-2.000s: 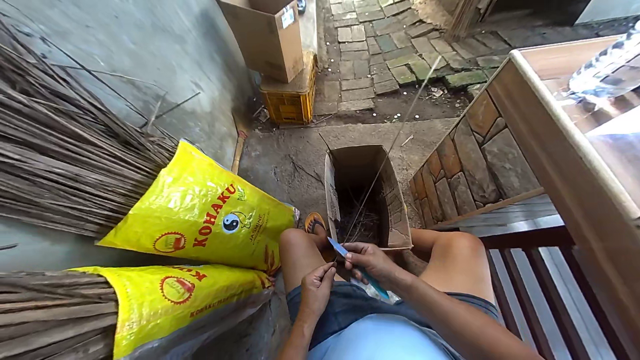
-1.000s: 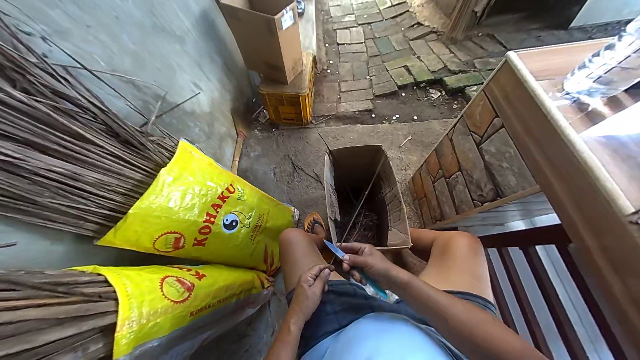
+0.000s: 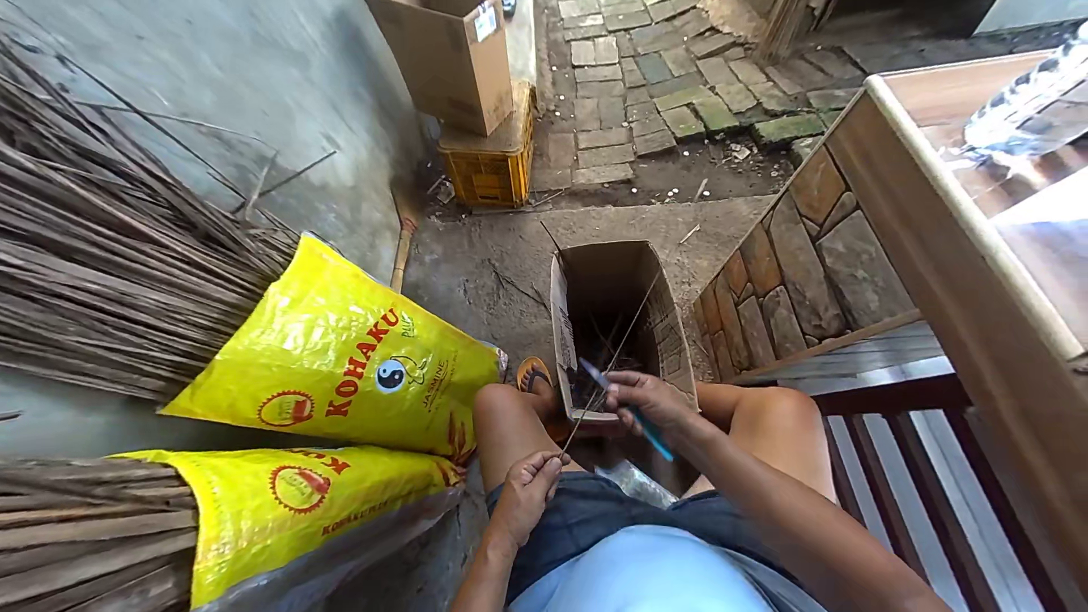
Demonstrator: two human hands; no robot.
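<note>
My left hand point(image 3: 530, 493) is closed on the near end of a thin plant stalk point(image 3: 629, 327), which slants up and right over an open cardboard box point(image 3: 683, 340). My right hand point(image 3: 650, 404) grips a knife with a blue handle point(image 3: 653, 436); its blade point(image 3: 592, 372) points up and left, close beside the stalk. Whether the blade touches the stalk I cannot tell. The box stands on the ground between my knees, with thin dark strips inside it.
Two yellow sacks point(image 3: 357, 365) of long dry stalks point(image 3: 127, 221) lean at the left by the wall. Ahead, a cardboard carton point(image 3: 463, 76) rests on a yellow crate point(image 3: 489, 177). A stone-faced counter point(image 3: 790, 263) and a slatted wooden bench point(image 3: 909, 476) stand at the right.
My left hand has moved down, toward my lap, while the right hand with the knife has moved up and right. The hands are farther apart than before.
</note>
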